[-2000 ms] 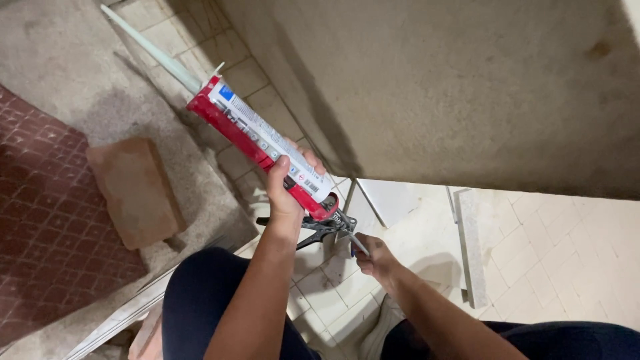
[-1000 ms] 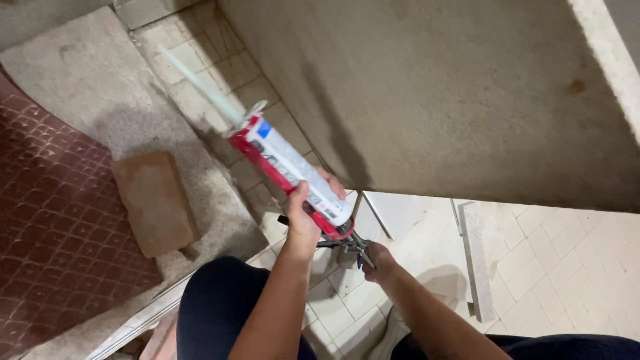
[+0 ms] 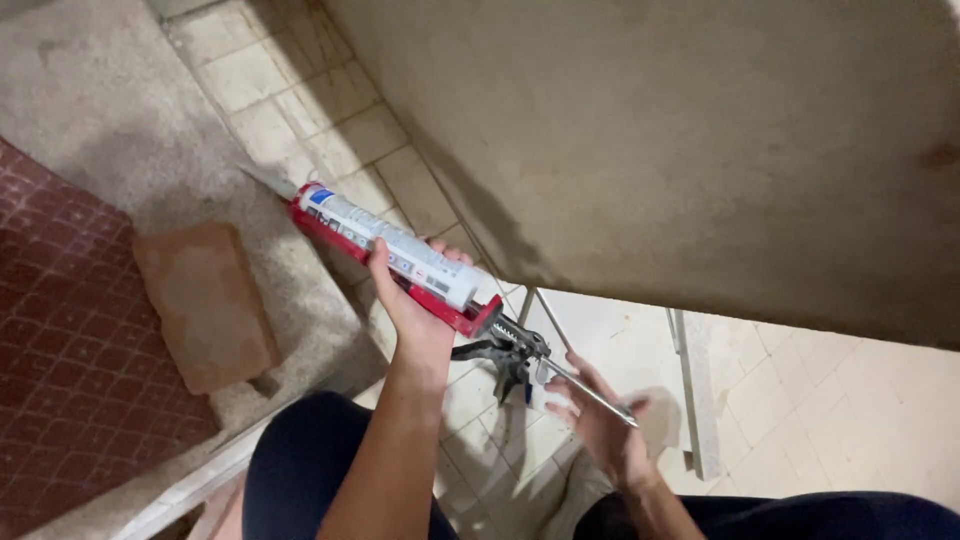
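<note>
My left hand (image 3: 416, 307) is wrapped around the red frame of a caulking gun (image 3: 469, 319) with a white sealant cartridge (image 3: 390, 244) lying in it. The pale nozzle (image 3: 270, 182) points to the upper left. At the rear are the dark handle and trigger (image 3: 510, 367), and a metal plunger rod (image 3: 592, 391) sticks out to the lower right. My right hand (image 3: 600, 424) is behind and beside that rod, its fingers spread and not closed on it; whether it touches the rod I cannot tell.
A brick (image 3: 206, 307) lies on a concrete ledge (image 3: 90, 97) beside dark red patterned paving (image 3: 67, 322). A large grey-brown slab or wall (image 3: 637, 135) fills the upper right. Pale floor tiles (image 3: 802, 390) and a narrow stone strip (image 3: 696, 405) are at the lower right.
My right hand, earlier closed at the gun's rear, has opened and moved toward the rod's end. More of the rod now shows behind the handle. The nozzle has swung lower.
</note>
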